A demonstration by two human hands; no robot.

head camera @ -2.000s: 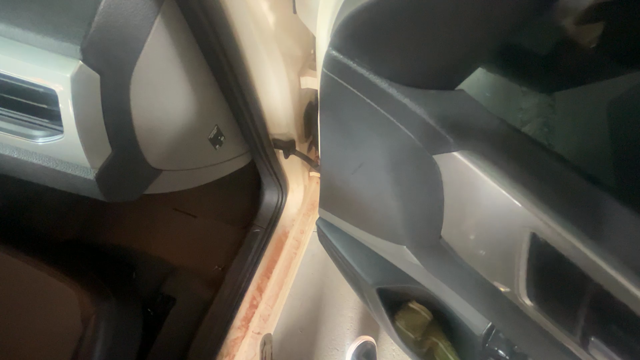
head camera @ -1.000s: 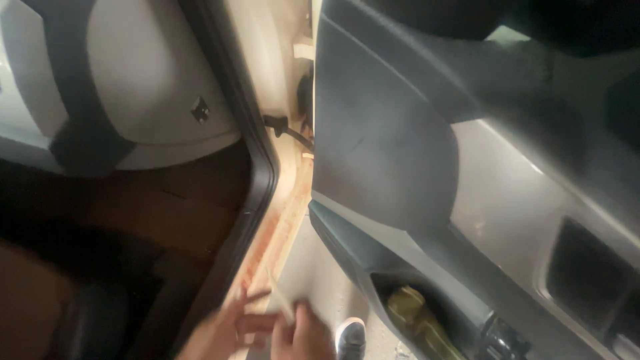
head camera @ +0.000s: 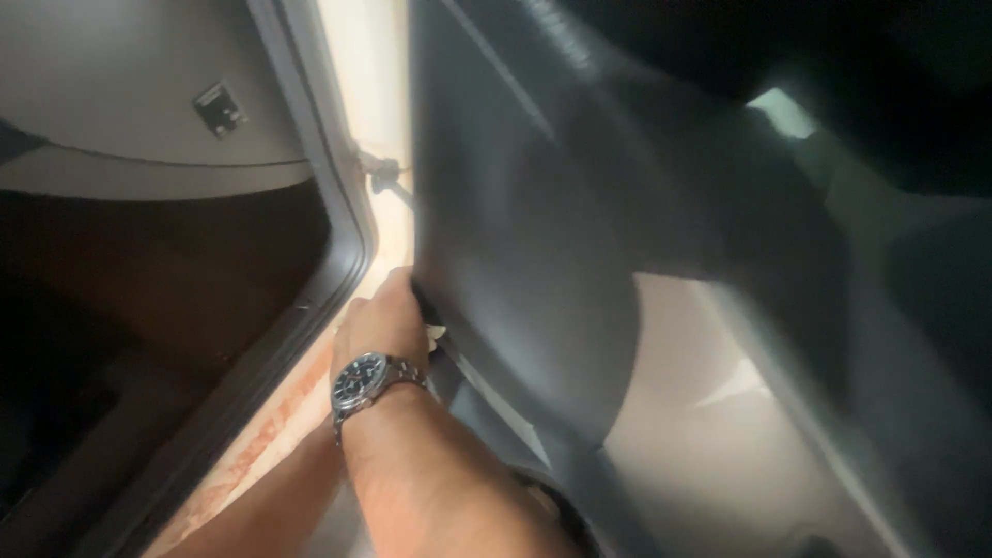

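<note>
My right hand (head camera: 384, 314), with a steel wristwatch (head camera: 360, 380) on its wrist, reaches into the gap between the car's pale door sill (head camera: 279, 426) and the open door's dark inner panel (head camera: 527, 310). Its fingers are hidden, and whether they grip anything does not show. Beside this hand, at the door's edge, a small pale piece (head camera: 436, 335) sticks out; what it is cannot be told. My left forearm comes up from the lower left over the sill. The left hand itself is hidden behind the right wrist.
Above the hands, a door check strap or cable boot (head camera: 384, 174) spans the hinge gap. A black rubber door seal (head camera: 349, 248) runs along the opening at left, beside the grey dashboard side (head camera: 155, 85). The door's light armrest trim (head camera: 690, 403) is at right.
Both hands, out of view two seconds ago and low over the sill one second ago, have moved up into the gap by the door's edge. The view has moved closer.
</note>
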